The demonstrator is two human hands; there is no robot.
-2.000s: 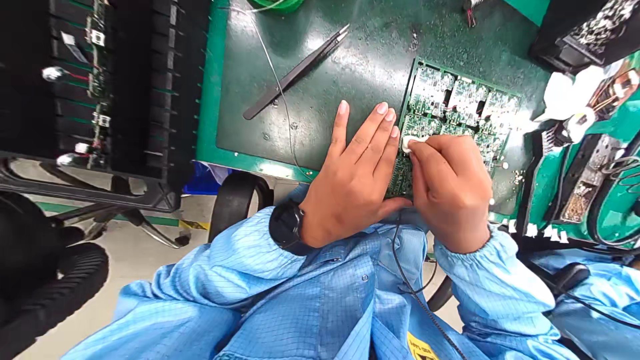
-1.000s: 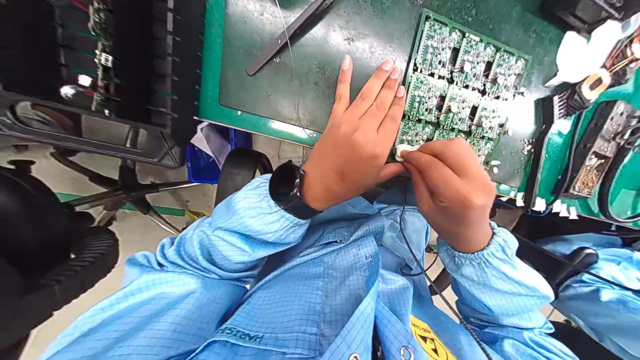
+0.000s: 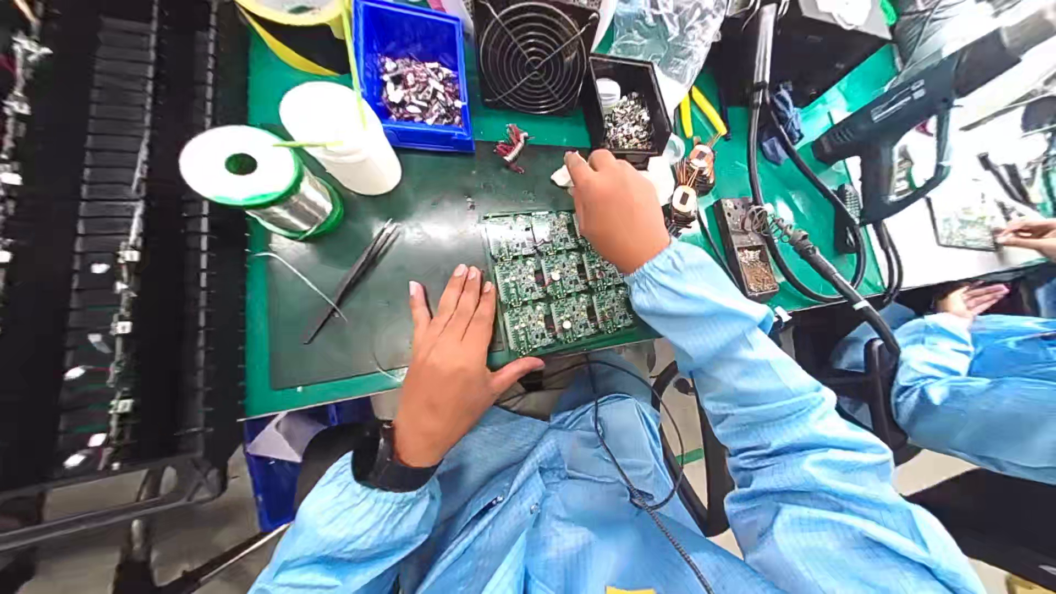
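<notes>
A green panel of circuit boards [image 3: 551, 285] lies on a dark mat [image 3: 437, 198]. My left hand [image 3: 454, 371] rests flat with its fingers spread on the mat at the panel's left edge, holding nothing. My right hand [image 3: 617, 206] reaches over the panel's upper right part, its fingertips at a small white wad [image 3: 563, 176] beyond the panel; the fingers are bent and partly hide the wad. Black tweezers [image 3: 351, 282] lie on the mat to the left. A bunch of red and white wired connectors [image 3: 513, 148] sits above the panel.
A solder wire spool [image 3: 285, 198], a white bottle [image 3: 351, 144], a blue bin of connectors [image 3: 421, 136], a fan unit [image 3: 536, 58] and a black parts bin [image 3: 631, 148] stand along the back. A soldering iron [image 3: 817, 260] and heat gun [image 3: 887, 136] are right. A co-worker's hands [image 3: 973, 301] show farther right.
My right hand has moved from the panel's near edge to beyond its far side, with the white wad at its fingers. My left hand stays spread beside the panel. The view now takes in more of the bench.
</notes>
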